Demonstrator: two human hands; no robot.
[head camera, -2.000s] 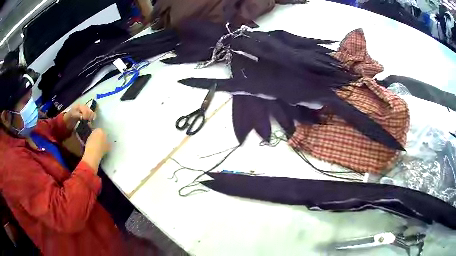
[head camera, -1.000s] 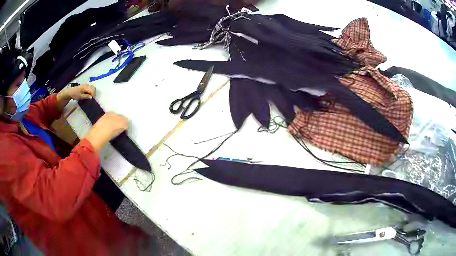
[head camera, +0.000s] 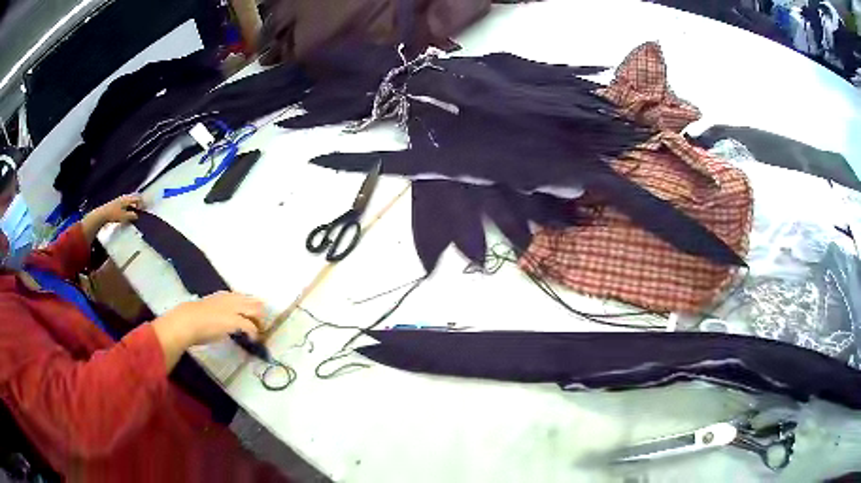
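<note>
Neither of my hands is in the picture. Nearest in front of me a long dark fabric piece (head camera: 529, 357) lies across the near table, its pointed, split tip to the left and a pale inner edge showing at the lower right. Dark thread tails (head camera: 332, 362) curl off its left tip. A thin blue and pink pen-like thing (head camera: 415, 327) lies along its upper edge. Large shears (head camera: 717, 435) with silver blades lie below it at the lower right, blades to the left.
Black scissors (head camera: 337, 233) lie mid-table. A stack of dark pieces (head camera: 510, 123) fans over a plaid cloth (head camera: 651, 241). Clear bags (head camera: 802, 274) lie right. At left, a person in red (head camera: 85, 377) holds a dark strip (head camera: 179, 250) by a phone-like rectangle (head camera: 232, 176) and blue strap (head camera: 210, 170).
The person in red has laid the dark strip out along the table edge, one hand sliding toward its near end. The view has shifted slightly. The long piece and shears have not moved on the table.
</note>
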